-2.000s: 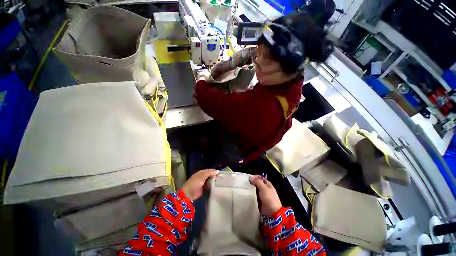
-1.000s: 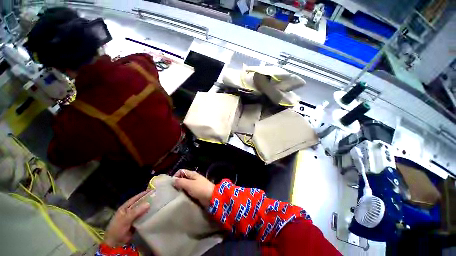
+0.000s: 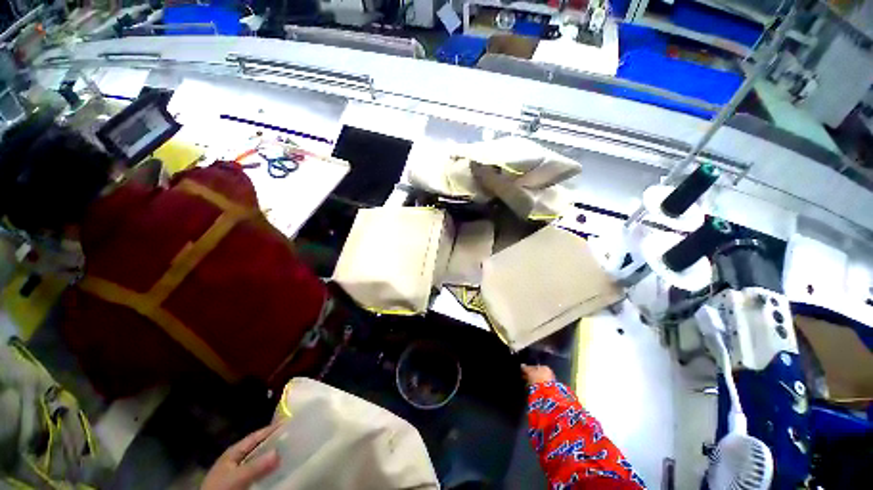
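A beige fabric piece (image 3: 349, 445) with a short yellow edge lies low in front of me, cut off by the bottom edge. My left hand (image 3: 244, 464) holds its left side, thumb on top; the hand is partly cut off. My right hand (image 3: 538, 373) is off this piece, reaching forward to just below the beige pieces on the bench. It is small and its fingers are unclear. Near it lie a flat beige piece (image 3: 546, 287) and a boxy beige piece (image 3: 391, 258) with yellow edging.
A coworker in a maroon top (image 3: 191, 278) sits at left. A round dark bin (image 3: 428, 375) stands between the benches. Blue-handled scissors (image 3: 281, 167) lie on the coworker's table. A sewing machine (image 3: 751, 321), green-topped thread cones (image 3: 694, 244) and a white fan (image 3: 739, 464) are at right.
The view has turned right. My right hand has let go of the held piece and moved right and forward to the bench edge. My left hand still holds the piece, now lower in view.
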